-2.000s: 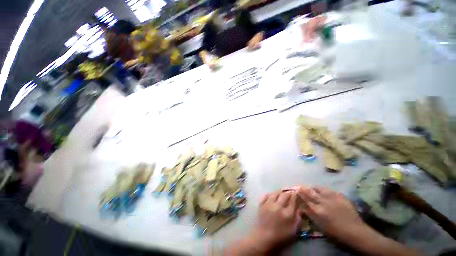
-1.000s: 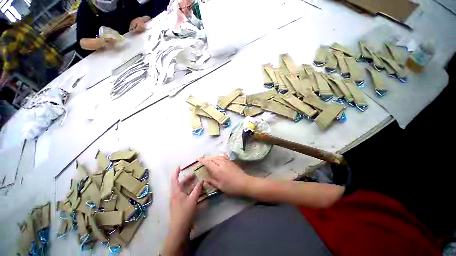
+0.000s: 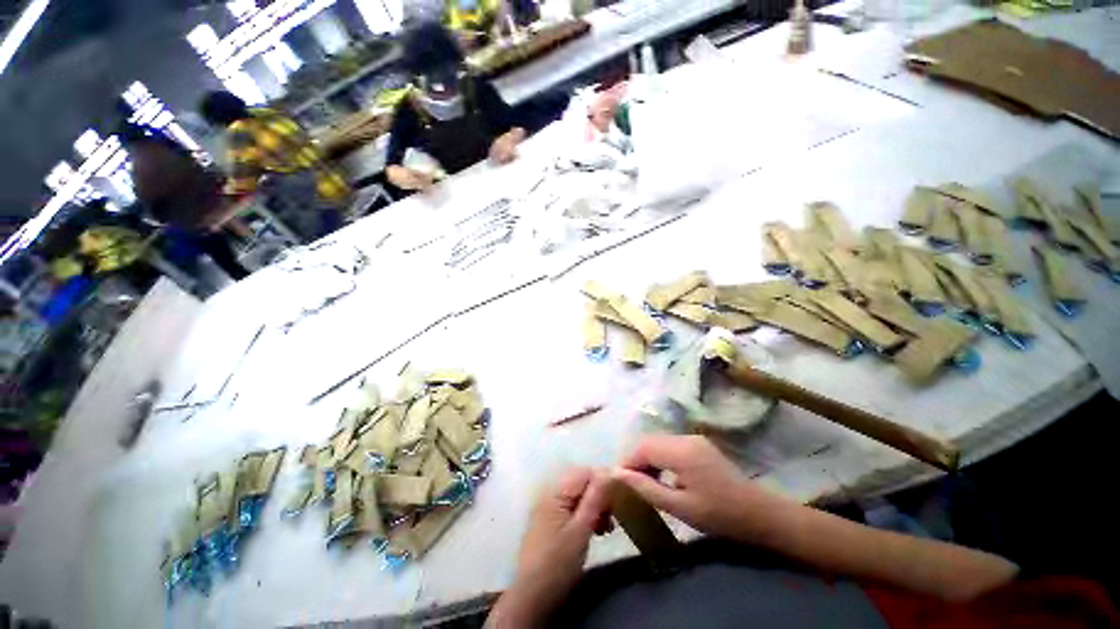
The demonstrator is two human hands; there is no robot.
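A khaki strap tab (image 3: 644,522) is held between my two hands at the table's near edge, over the grey apron. My left hand (image 3: 572,507) pinches its upper end with curled fingers. My right hand (image 3: 688,482) grips the same end from the right. The fingers hide that end, and I cannot see whether a ring is on it. A hammer (image 3: 835,415) rests with its dark head on the round pale pounding block (image 3: 727,399), its wooden handle pointing right. A thin reddish strip (image 3: 576,417) lies beyond my left hand.
A pile of tabs (image 3: 399,461) and a smaller group (image 3: 221,516) lie left. Laid-out tabs (image 3: 860,289) spread beyond the block to the right. White offcuts (image 3: 590,197) lie at the far side, near a person (image 3: 448,123). Cardboard (image 3: 1019,71) lies far right.
The view has swung left and up. The tab that lay on the table under my hands is now lifted at the table's edge, with both hands together at its upper end.
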